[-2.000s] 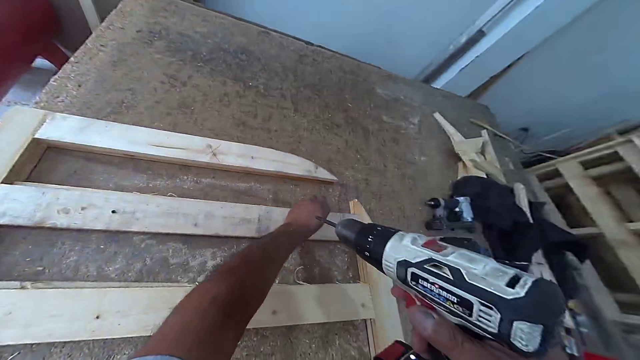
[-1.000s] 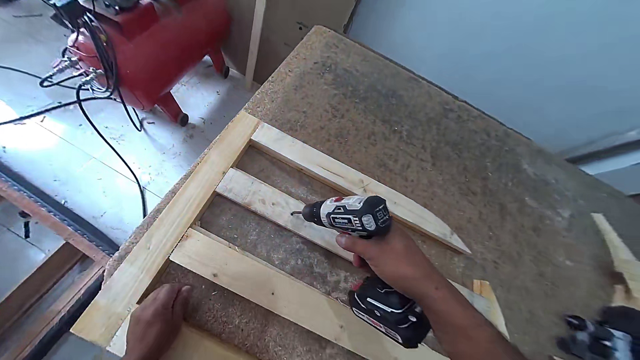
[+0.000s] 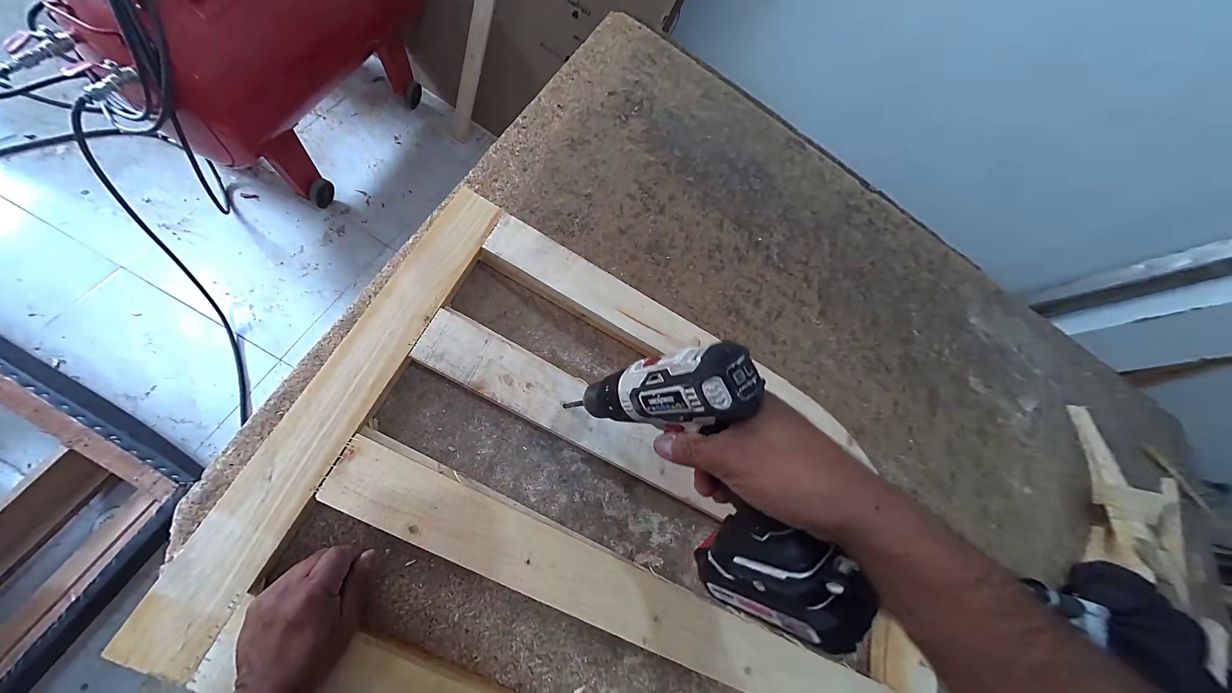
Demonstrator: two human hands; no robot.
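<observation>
My right hand (image 3: 736,457) grips a white and black cordless drill (image 3: 688,390), its bit pointing left over the middle slat (image 3: 539,385) of a wooden frame. At the lower left, my left hand (image 3: 306,616) rests by the frame's inner corner, its fingers curled at the wide end board (image 3: 327,423); whether it holds something small cannot be told. Pale slats run from that board toward the lower right, among them a lower slat (image 3: 520,549) and an upper slat (image 3: 606,289) with a curved far end, partly behind the drill.
The frame lies on a particleboard tabletop (image 3: 818,250). Beyond its left edge stand a red air compressor (image 3: 241,67) with black hoses and a metal-edged frame (image 3: 96,433) low down. Wood scraps (image 3: 1136,510) and a dark cloth (image 3: 1136,616) lie at the right, near a pale wall.
The view has swung left since two seconds ago. My left hand, earlier near the drill's bit at a slat end, is now at the wide end board. The drill stays in my right hand.
</observation>
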